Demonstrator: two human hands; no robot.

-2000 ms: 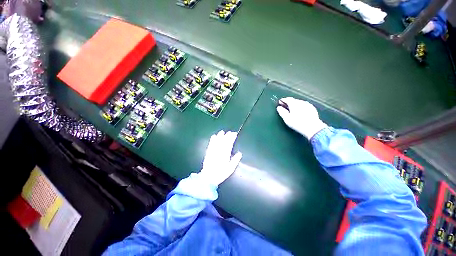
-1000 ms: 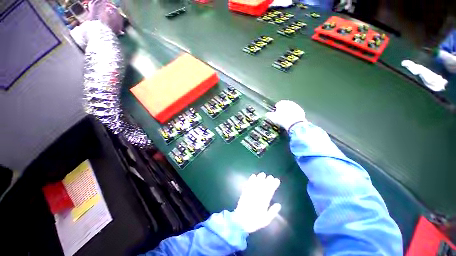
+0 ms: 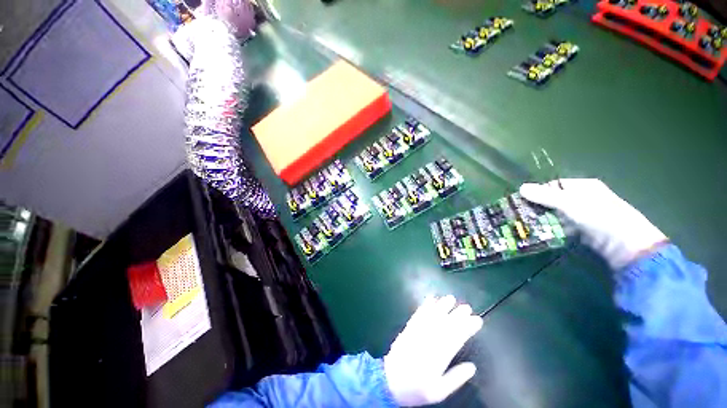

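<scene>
My gloved right hand [image 3: 594,213] grips the right end of a joined board strip [image 3: 486,231], green with black parts and yellow blocks, above the green mat. Two thin tips of the tweezers [image 3: 542,158] stick out above this hand. My gloved left hand [image 3: 432,349] is open and empty, palm down low over the mat, below the strip. Several other joined strips, such as this one [image 3: 418,191], lie to the left of the held strip.
A thick red foam block [image 3: 323,119] lies behind the strips. More strips [image 3: 546,62] and a red pad with boards [image 3: 670,36] are at the far right. A silver duct [image 3: 214,111] and a black bin [image 3: 96,319] with papers stand at left.
My right hand has taken hold of the nearest strip and moved it right, off its place beside the others. The view has turned left. My left hand stays open.
</scene>
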